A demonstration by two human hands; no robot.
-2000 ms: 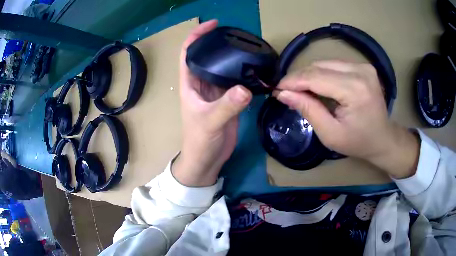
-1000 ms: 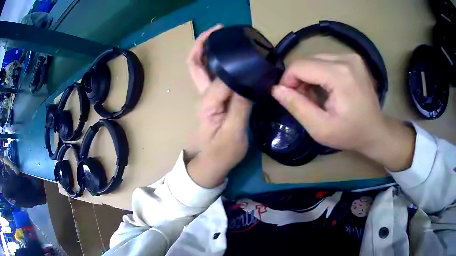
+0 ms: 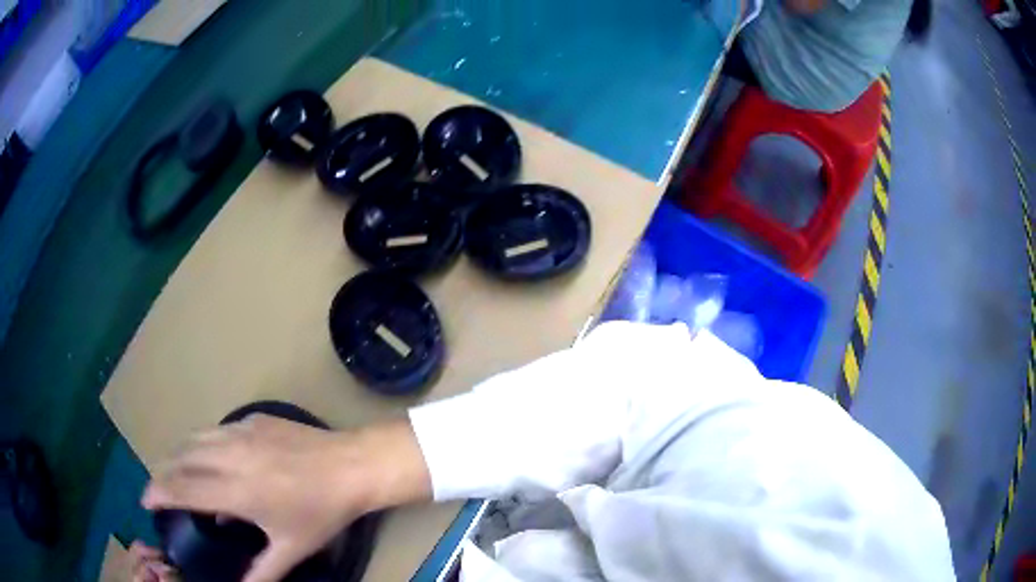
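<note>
My right hand (image 3: 278,483) lies over a black ear cup (image 3: 210,548) at the bottom left, fingers spread and curled round it. A dark headband arc (image 3: 273,412) shows behind the hand. Only fingertips of my left hand (image 3: 151,563) show at the lower left, beside the cup; the rest is cut off or hidden. Several loose glossy black oval ear cups, each with a short pale bar, lie on the cardboard sheet (image 3: 250,307); the nearest loose cup (image 3: 386,332) is above my right forearm.
Another headphone (image 3: 188,159) lies on the green mat at the upper left. A blue bin (image 3: 795,324) with clear bags stands below the bench edge. A red stool (image 3: 744,125) stands beyond it, with a person's clothed part above. Yellow-black tape (image 3: 869,262) marks the floor.
The view has swung right, so the loose cups, bin and stool now show. My right hand has gone from pinching near the cup to lying over a cup. My left hand is mostly out of view.
</note>
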